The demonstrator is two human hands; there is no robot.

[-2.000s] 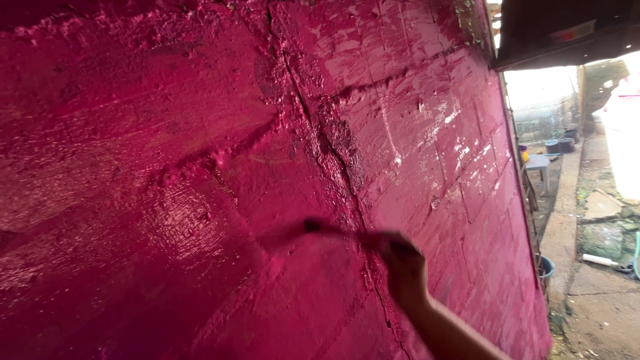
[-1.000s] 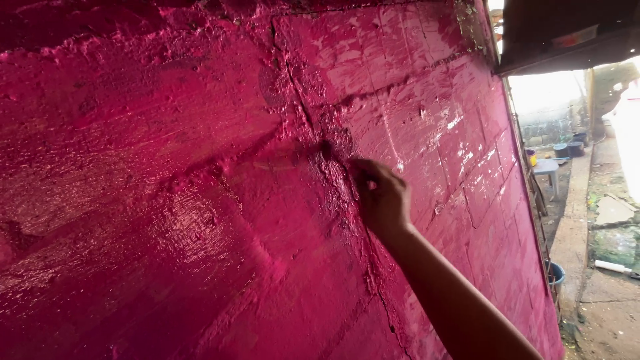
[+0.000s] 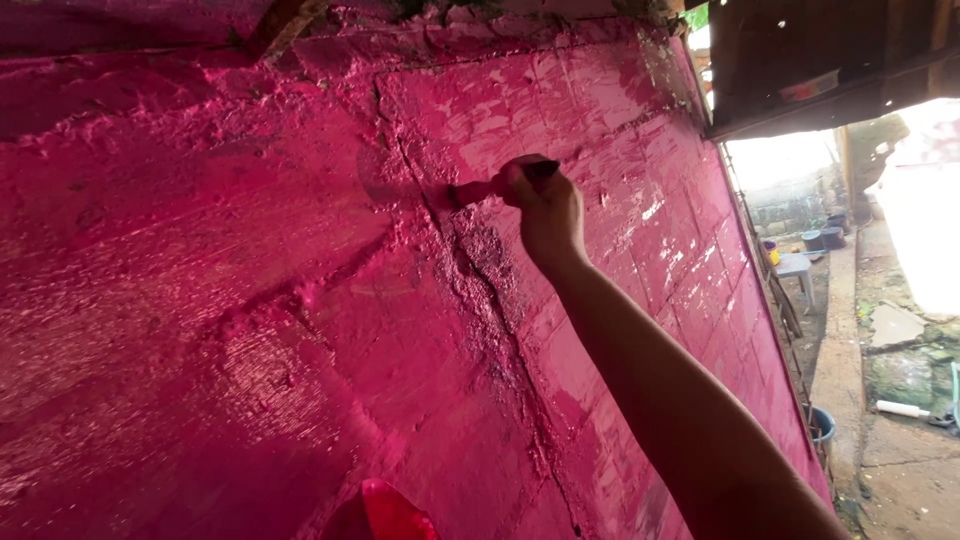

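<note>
My right hand (image 3: pixel 551 214) grips the handle of a paintbrush (image 3: pixel 480 193), its dark bristles at the wall beside a long crack. The block wall (image 3: pixel 337 330) bears wet, glossy magenta paint, rough along the crack (image 3: pixel 487 281) that runs from the upper middle down to the lower right. Patches right of the crack look paler and streaky. At the bottom edge shows part of a bright pink-red object (image 3: pixel 394 514), perhaps a container; what holds it is hidden. My left hand is out of view.
A dark roof panel (image 3: pixel 795 67) overhangs at the upper right. Beyond the wall's edge stand a grey plastic stool (image 3: pixel 795 266), a yellow container (image 3: pixel 772 252), dark buckets (image 3: pixel 832 238) and a blue-grey bucket (image 3: pixel 821 424). A white roller (image 3: pixel 902 409) lies on the ground. A rusty beam (image 3: pixel 285 26) juts at the top.
My right hand with the brush has moved up along the crack from its lower place two seconds ago. The pink-red object has come into view at the bottom edge.
</note>
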